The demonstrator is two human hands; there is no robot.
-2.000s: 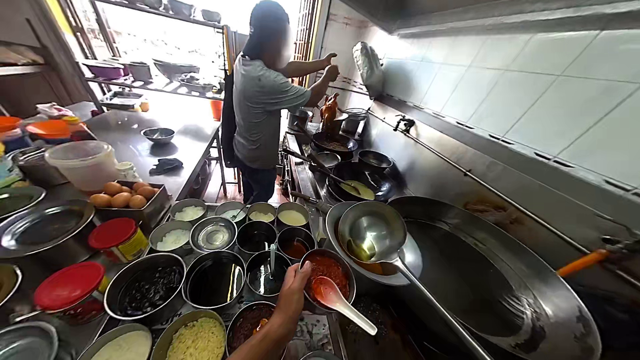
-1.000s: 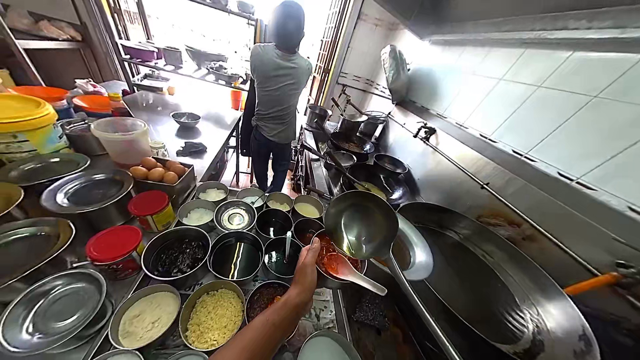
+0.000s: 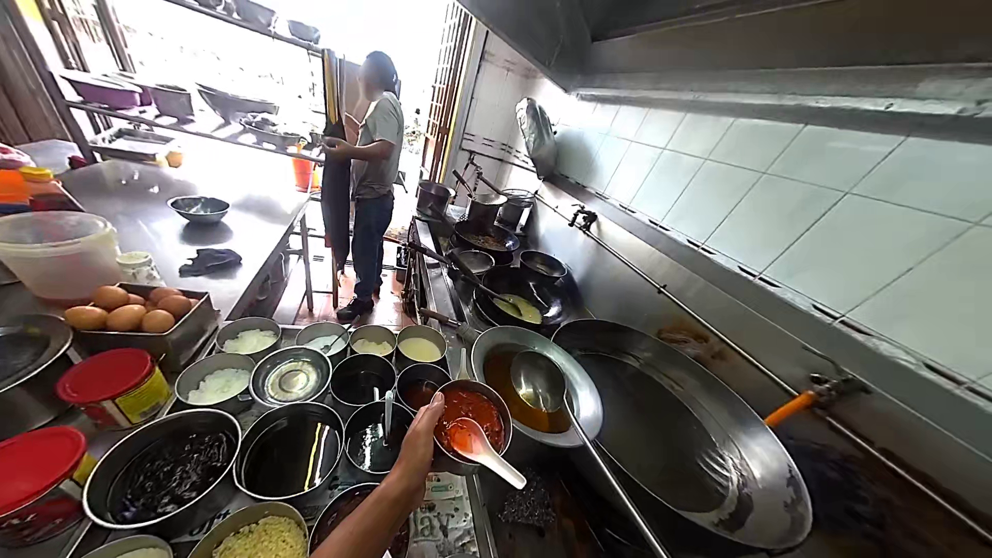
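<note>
My left hand (image 3: 422,446) grips the left rim of a metal bowl of red chili sauce (image 3: 474,407). A white plastic spoon (image 3: 484,451) leans in the sauce, its handle over the near rim. To the right, a wide-rimmed metal bowl of orange-brown liquid (image 3: 508,372) sits beside a large wok (image 3: 659,434). A metal ladle (image 3: 539,381) has its cup in that bowl, and its handle runs out at the bottom edge. My right hand is out of view, so what holds the ladle is hidden. Dark sauce in a metal pot (image 3: 380,438) stands left of my hand.
Pots of seasonings (image 3: 288,449), a tray of eggs (image 3: 147,341) and red-lidded tins (image 3: 112,387) stand left. Woks (image 3: 527,298) line the stove ahead. Beyond the steel table (image 3: 256,178), a person (image 3: 376,155) stands near a dark hanging cloth (image 3: 335,194).
The ladle's cup has moved lower into the bowl of orange-brown liquid. The person beyond has turned left, with arms lowered from their raised position two seconds ago. My left hand stays at the chili bowl.
</note>
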